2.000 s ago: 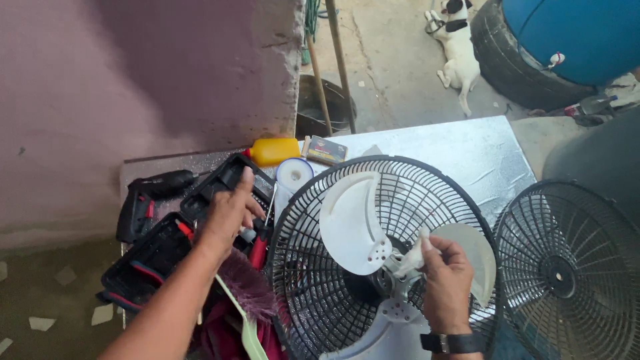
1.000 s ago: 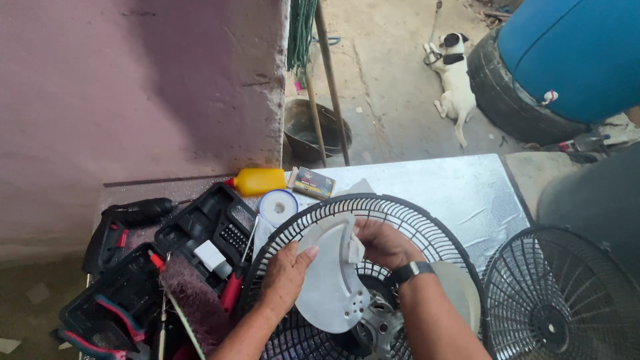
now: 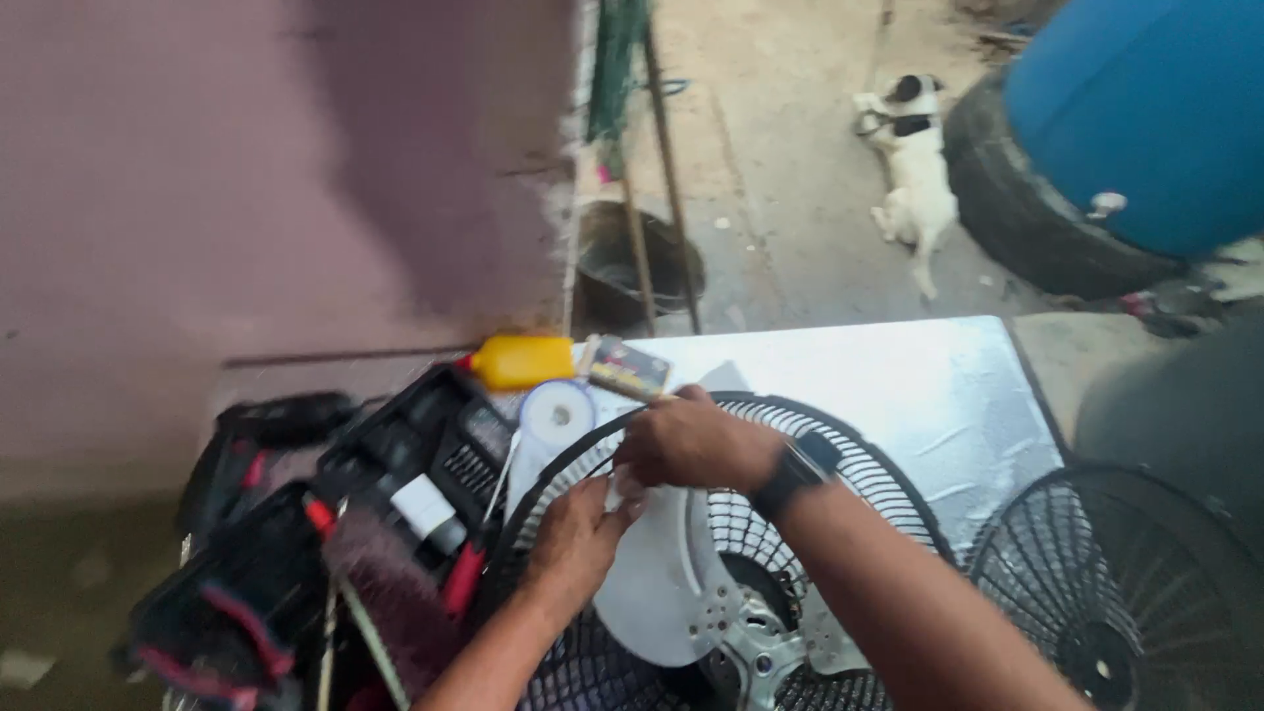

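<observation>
My left hand (image 3: 583,533) grips the upper edge of a pale fan blade (image 3: 657,592). At the blade's upper tip, my right hand (image 3: 696,444), with a dark watch (image 3: 795,474) on its wrist, is closed on the edge; the fingertips of both hands meet, and whether a small piece is between them is hard to see. The blade is fixed by rivets or screws to a metal hub (image 3: 760,657). Another blade (image 3: 829,632) is partly hidden by my right forearm. Beneath them lies a round black wire fan guard (image 3: 879,474).
A yellow bottle (image 3: 523,362), a small box (image 3: 627,367) and a white spool (image 3: 558,415) sit behind the guard. Left are an open black tool case (image 3: 395,434) and a red-handled screwdriver (image 3: 464,581). A second guard (image 3: 1066,523) stands right. A dog (image 3: 918,178) lies beyond.
My left hand has come from over the tool case to the blade. My right hand has moved from near the hub to the blade's upper tip. The view has shifted.
</observation>
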